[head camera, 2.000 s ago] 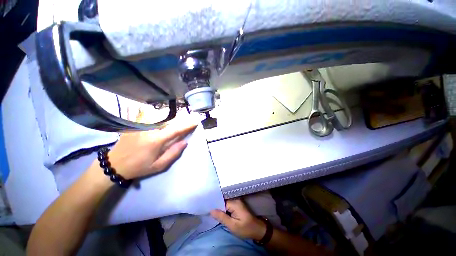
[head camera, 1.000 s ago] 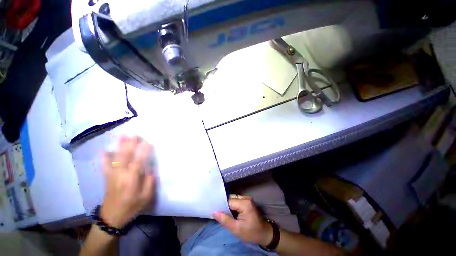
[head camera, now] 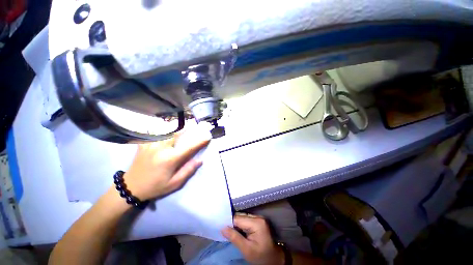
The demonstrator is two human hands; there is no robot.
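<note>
The pale main panel lies on the machine table, its dark right edge running from near the needle area to the table's front edge. My left hand, with a black bead bracelet, lies flat on the panel, fingertips close to the dark round knob of the sewing machine. The needle itself is hidden. My right hand pinches the panel's near right corner at the table's front edge.
Silver scissors lie right of the needle area, beside a pale angular template. A dark flat tray or phone is at the far right. The ruler-marked table edge runs to the right, with boxes and cloth below it.
My left hand has moved forward and right, from the panel's near part to beside the knob. The view is closer to the machine head. My right hand still holds the corner.
</note>
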